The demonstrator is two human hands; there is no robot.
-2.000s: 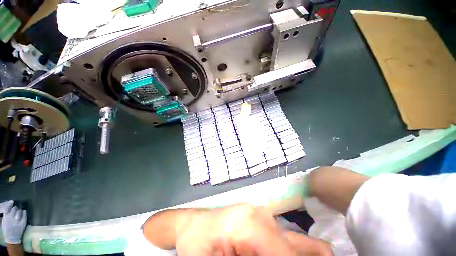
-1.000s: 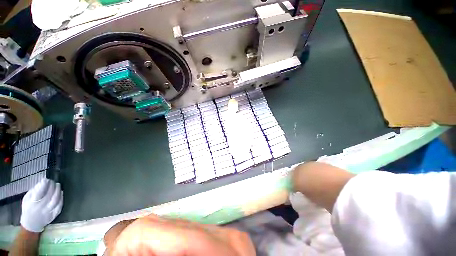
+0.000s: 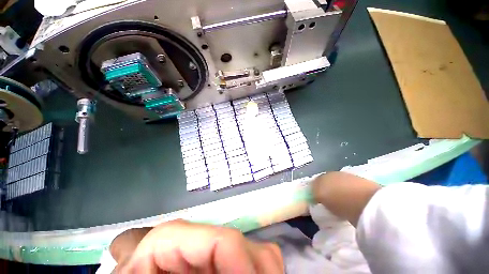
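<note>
My bare left hand (image 3: pixel 201 249) is large and cut off at the bottom edge, back up, fingers curled; whether it holds anything cannot be told. My right wrist (image 3: pixel 340 192) comes in from the right out of a white sleeve. White cloth or glove material (image 3: pixel 332 230) shows below the wrist; my right fingers cannot be made out. Rows of silver-grey component blocks (image 3: pixel 209 144) lie on the mat before the machine. A slim white piece with a yellow tip (image 3: pixel 252 108) lies on them, its body washed out by glare.
The machine (image 3: pixel 244 43) stands behind the blocks, its round head (image 3: pixel 142 69) holding teal-edged fixtures. A shiny rod (image 3: pixel 82 134), a second block batch (image 3: pixel 29 160) and a partly cut-off reel (image 3: pixel 21 109) are left. A cardboard sheet (image 3: pixel 437 69) lies right. The taped bench edge (image 3: pixel 59 249) curves in front.
Another person's white-gloved hand by the left block batch has gone out of view. The view has shifted so the bench things sit further left than two seconds ago. My left hand's fingers are now more curled.
</note>
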